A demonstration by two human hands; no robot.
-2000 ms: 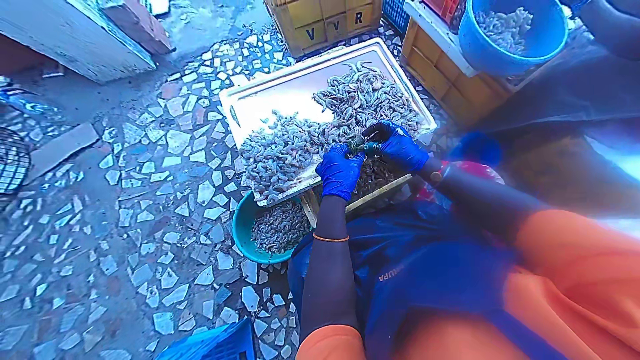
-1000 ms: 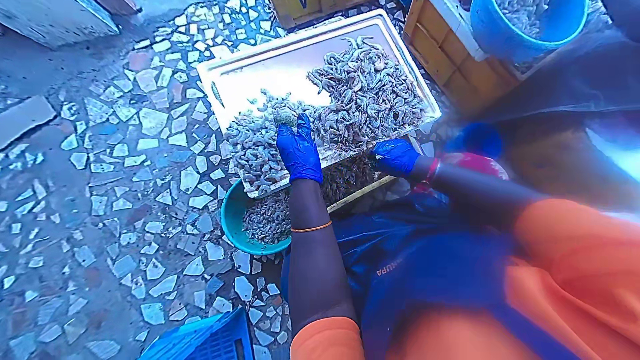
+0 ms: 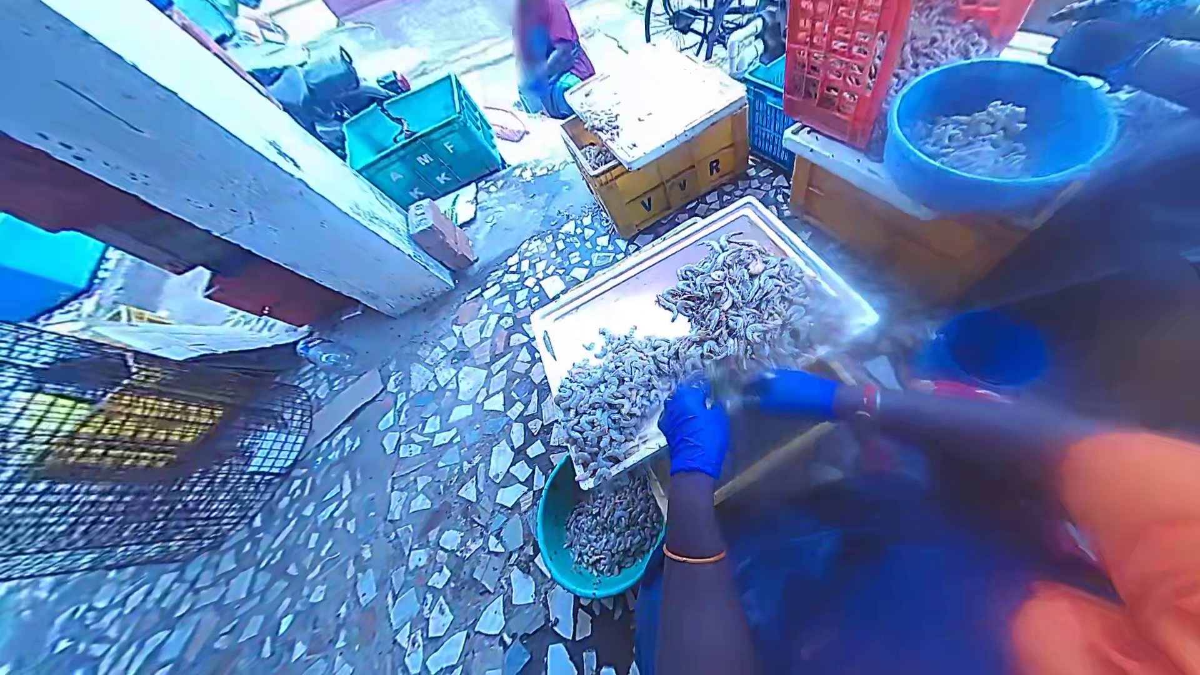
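Both hands wear blue gloves at the near edge of a white tray (image 3: 609, 305). My left hand (image 3: 696, 429) has its fingers curled at a small blurred thing, likely a shrimp. My right hand (image 3: 797, 394) meets it from the right, blurred by motion; its fingertips cannot be made out. On the tray lie a heap of whole shrimp (image 3: 741, 291) at the back right and a paler heap of shrimp (image 3: 614, 394), seemingly peeled, at the front left. Below the tray's left corner stands a teal basin (image 3: 553, 553) holding more small shrimp pieces (image 3: 614, 525).
A yellow crate (image 3: 680, 187) with a white lid stands behind the tray. A blue tub (image 3: 998, 178) of shrimp and a red crate (image 3: 839, 66) are at the back right. At left are a wire mesh basket (image 3: 272, 422), a pillar (image 3: 234, 159) and a teal crate (image 3: 427, 141). A person (image 3: 553, 52) is behind.
My left hand has moved from the paler heap back to the tray's near edge, close to my right hand. The view has swung up and left.
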